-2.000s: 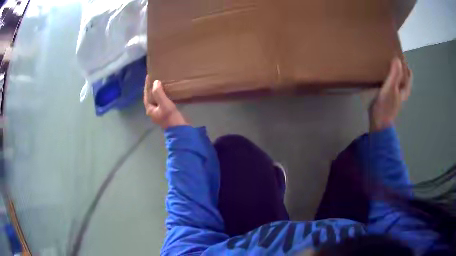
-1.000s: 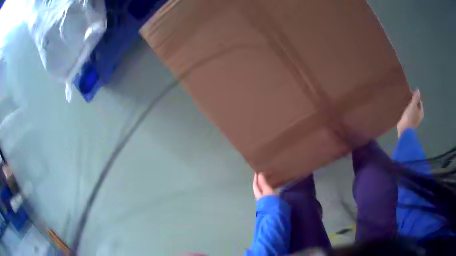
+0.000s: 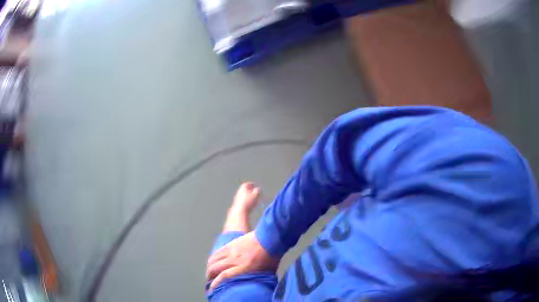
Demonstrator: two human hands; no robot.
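Note:
My left hand (image 3: pixel 243 203) is low in the middle of the head view, small and a little blurred, with its fingers curled and nothing visible in it. My right arm reaches across my body in a blue sleeve. My right hand (image 3: pixel 239 259) is closed on the blue sleeve (image 3: pixel 248 287) of my left forearm. The brown carton (image 3: pixel 422 65) is at the upper right, beyond my right arm, which hides its near part. Neither hand touches it.
A blue pallet (image 3: pixel 278 38) with a crumpled white bag (image 3: pixel 245 20) on it is at the top, beside the carton. An orange strip (image 3: pixel 44 253) and blurred items stand at the far left. A dark curved line crosses the view.
Both hands have let go of the carton, which is now at the upper right. My right arm has come across to my left forearm. The pallet appears further right in view.

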